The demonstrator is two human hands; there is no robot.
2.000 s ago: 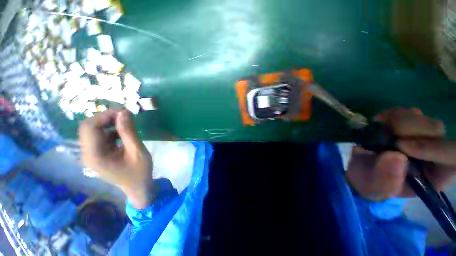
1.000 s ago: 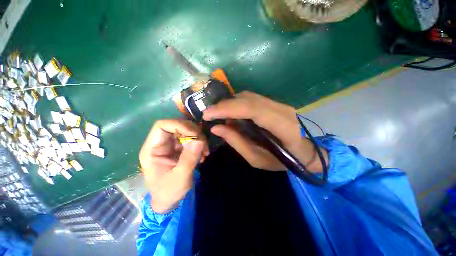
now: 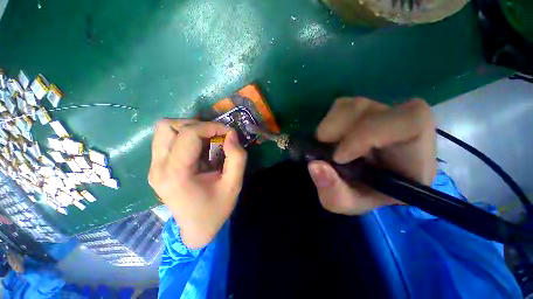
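My left hand is closed on a small silver-white battery with a yellow edge, held between thumb and fingers at the left of the housing. The dark watch housing with a pale rim and circuit board sits in the orange fixture on the green mat. My right hand grips the black soldering iron. The iron's metal shaft points left and its tip end is over the housing's board. Whether the tip touches is unclear. Fine battery leads cannot be made out.
A pile of loose batteries lies on the green mat at the left, with a thin solder wire across it. A round tan holder is at the top right beside a black device. Trays are below the bench edge.
My right hand has moved right and turned the iron, so its tip now points left at the housing instead of past it. My left hand still holds the battery, now beside the housing.
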